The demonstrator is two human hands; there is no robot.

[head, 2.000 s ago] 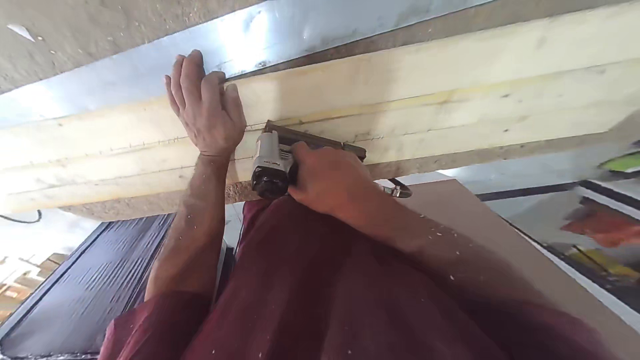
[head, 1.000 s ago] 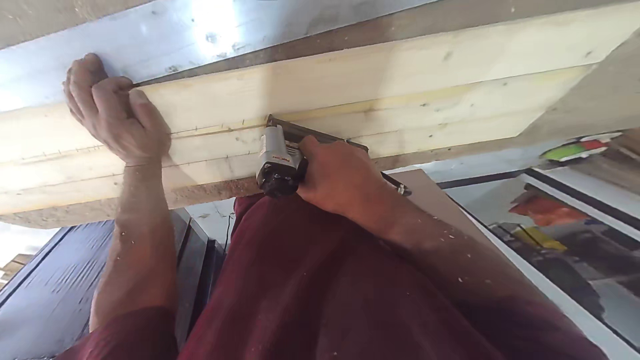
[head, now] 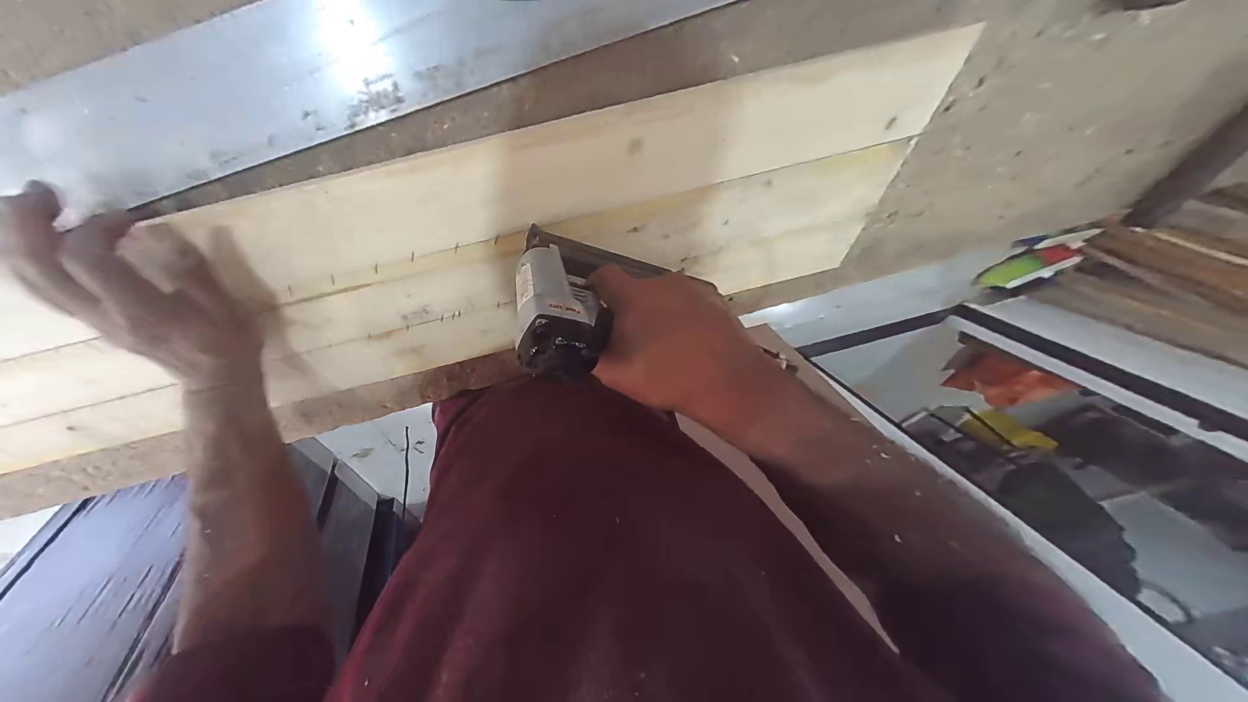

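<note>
My right hand (head: 673,336) grips a pneumatic stapler (head: 558,302), its nose resting at the seam between pale wooden boards (head: 624,156) that lie side by side. Several staples or short dark marks run along the seams to the left of the tool. My left hand (head: 136,283), slightly blurred, lies at the left over the boards, with its fingers apart near the edge of a shiny metal sheet (head: 234,107). Nothing shows held in it.
The boards and the metal sheet lie on a worn workbench top (head: 1014,127). At lower left stands a dark panel-like object (head: 107,575). On the right are stacked timber (head: 1170,283) and a white-edged opening with orange and yellow things beyond.
My left hand has moved left along the boards. My right hand still holds the stapler, now farther right along the seam. The view has shifted to the right.
</note>
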